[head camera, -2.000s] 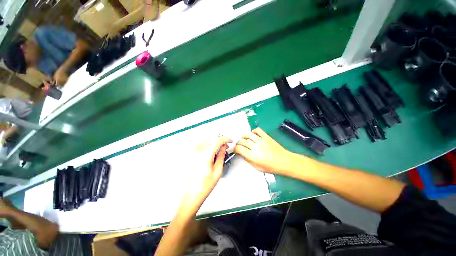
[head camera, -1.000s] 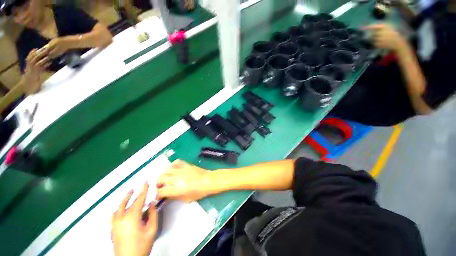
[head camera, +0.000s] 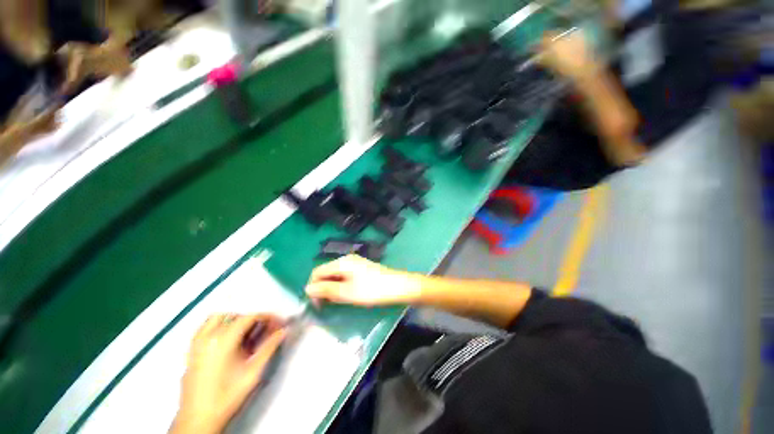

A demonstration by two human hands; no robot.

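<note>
The head view is blurred. My left hand (head camera: 227,360) is over the white work mat (head camera: 310,381), its fingers closed around a small dark part (head camera: 256,336), mostly hidden by the fingers. My right hand (head camera: 352,281) is up and to the right of it, at the mat's edge by the green bench. Its thumb and fingertips are together near a thin greyish strand or piece between the hands; whether they grip it is unclear. Several black handle shells (head camera: 348,208) lie in a loose heap beyond my right hand, one (head camera: 344,247) just behind it.
Many black head housings (head camera: 458,93) stand beyond the handle shells. A white post (head camera: 355,76) rises at the bench's white edging. A pink-topped black unit (head camera: 225,76) is on the far side. Another person's arm (head camera: 598,102) reaches in at upper right. A blue-and-red stool (head camera: 518,216) stands on the floor.
The view has swung right since the earliest frame. My hands, close together before, are now farther apart, with my right hand off to the right. The neighbour's arm has also shifted.
</note>
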